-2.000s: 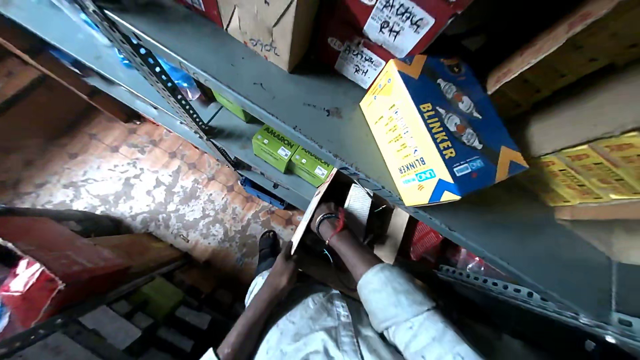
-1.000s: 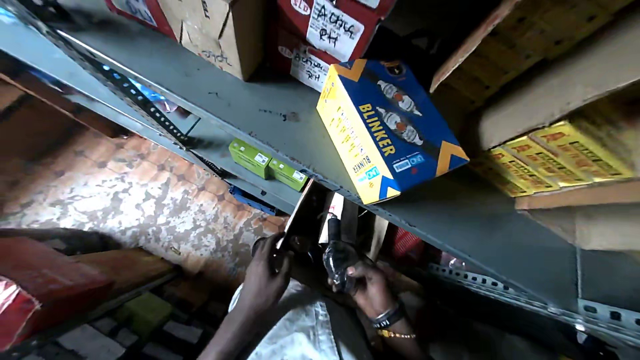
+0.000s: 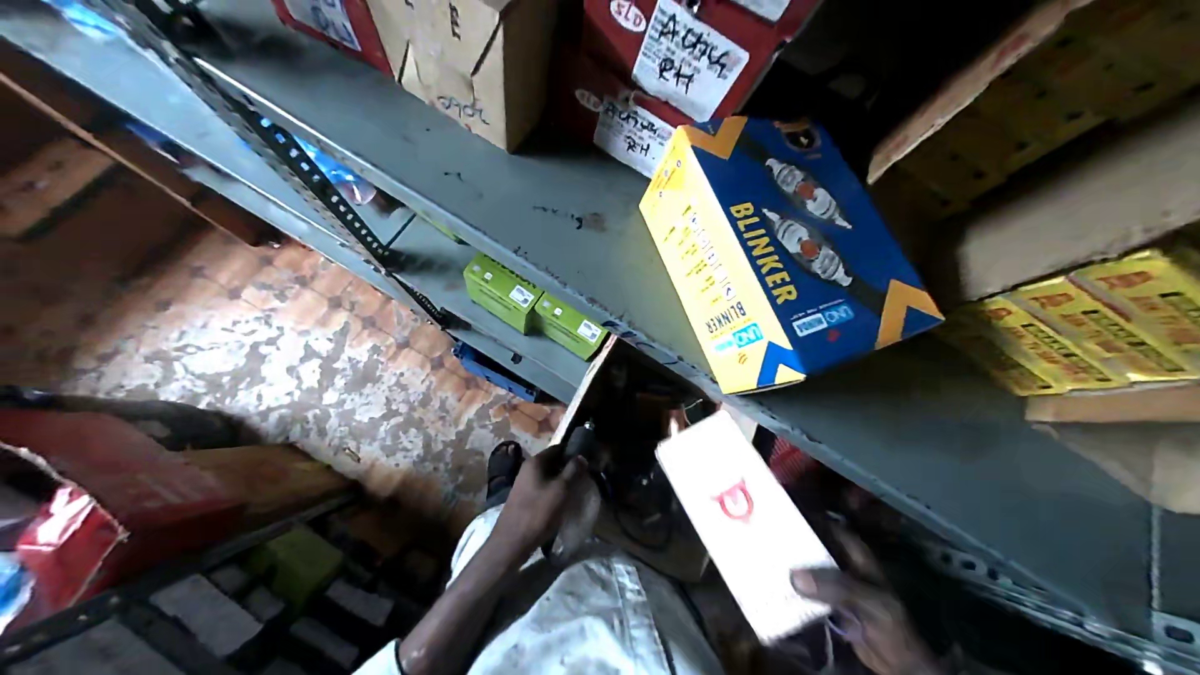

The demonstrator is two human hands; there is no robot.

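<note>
My right hand [image 3: 858, 595] grips the lower end of a long white carton [image 3: 745, 525] marked with a red letter, thumb on its face. Left of it, my left hand [image 3: 553, 492] is closed on a dark part in a clear plastic bag [image 3: 577, 511]; its exact kind is unclear. Between and beyond my hands lies an open box [image 3: 586, 384] with a dark inside; its contents are hard to tell. Above the white carton, a blue and yellow blinker box [image 3: 797, 253] stands at the edge of the grey metal shelf [image 3: 572, 206].
Green boxes [image 3: 502, 292] sit on a lower shelf. Red cartons [image 3: 694, 56] and a brown carton [image 3: 469, 66] stand at the back. An open carton of yellow packs [image 3: 1106, 319] is at right. Another rack with a red carton [image 3: 84, 516] is at lower left.
The white carton is now in my right hand, which held a dark part in clear plastic one second ago. A bagged dark part is now in my left hand.
</note>
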